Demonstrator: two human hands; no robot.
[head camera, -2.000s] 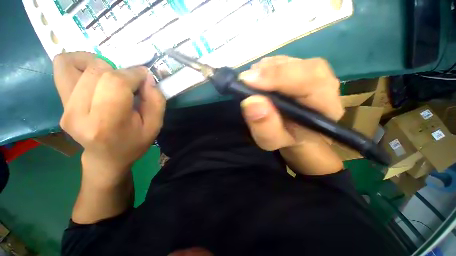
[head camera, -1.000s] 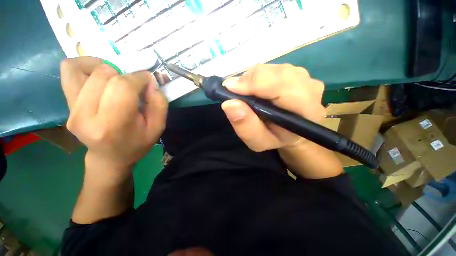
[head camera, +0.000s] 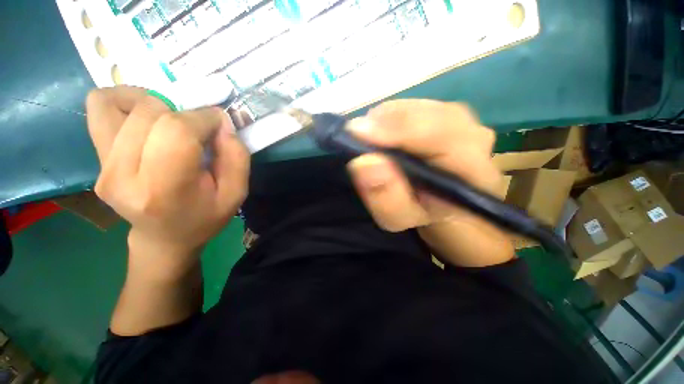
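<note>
A white tray (head camera: 422, 71), washed out by glare, holds green-edged circuit board panels (head camera: 259, 103). My right hand (head camera: 427, 161) grips a black soldering iron (head camera: 450, 186) like a pen. Its brassy front end is over the tray's near edge; the tip is blurred over the boards, and contact cannot be told. My left hand (head camera: 169, 161), with a green band (head camera: 161, 100) at a finger, is closed at the tray's near left part. It pinches a thin greyish item (head camera: 217, 103), perhaps solder wire or a slim tool, pointing at the boards. Most of it is hidden by the fingers.
The dark green mat (head camera: 574, 82) lies under the tray. A long black object (head camera: 641, 56) lies at the right of the bench. Open cardboard boxes (head camera: 626, 214) stand low on the right. A red item (head camera: 34, 214) shows below the bench's left edge.
The tray first shifted right and down in view, then slightly left. The iron moved left, then back right, its tip now blurred. Both hands keep their grips.
</note>
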